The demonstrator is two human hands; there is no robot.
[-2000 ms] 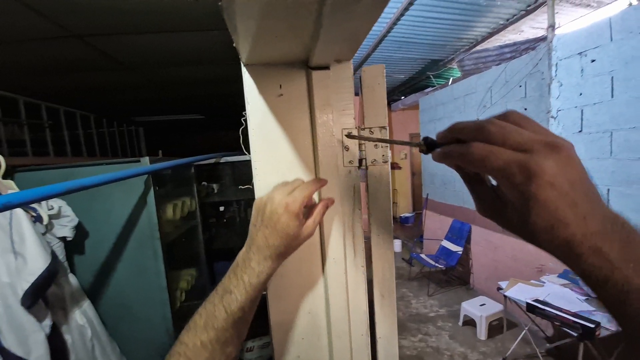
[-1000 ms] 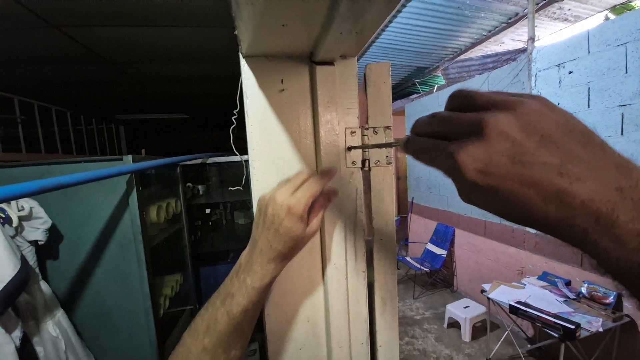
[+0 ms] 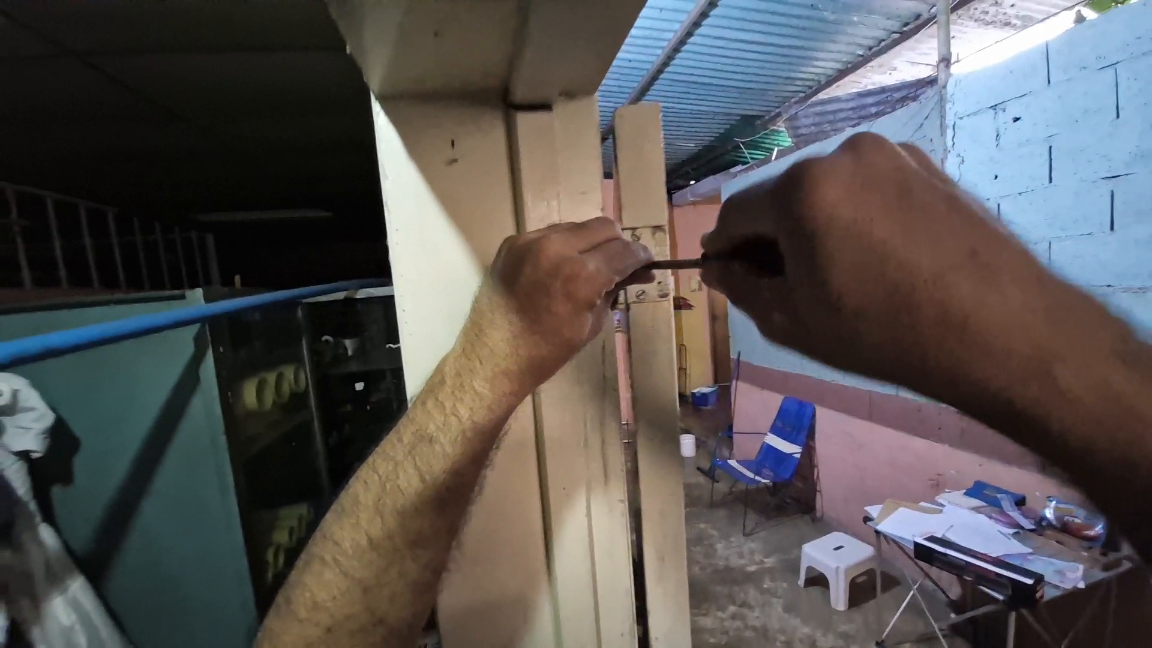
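Note:
My right hand (image 3: 810, 243) grips a screwdriver by its handle, which the fingers mostly hide. The thin metal shaft (image 3: 675, 265) runs level to the left. At its far end, the fingertips of my left hand (image 3: 571, 279) pinch the shaft's tip area; whether they also hold a screw is hidden. Behind them a metal butt hinge (image 3: 646, 290) with screws joins the cream wooden door frame (image 3: 567, 450) and a narrow wooden strip (image 3: 655, 405). My left hand covers the hinge's left leaf.
A blue pole (image 3: 225, 306) crosses at left before a green panel (image 3: 135, 468), with pale clothing (image 3: 27, 423) beside it. Beyond the frame stand a blue folding chair (image 3: 781, 441), a white stool (image 3: 839, 562) and a table with papers (image 3: 963, 531). A blue block wall (image 3: 1080, 180) is at right.
My left hand has moved up from the door frame below the hinge, onto the hinge's left side and the screwdriver's tip. The hinge's left leaf, visible before, is now covered.

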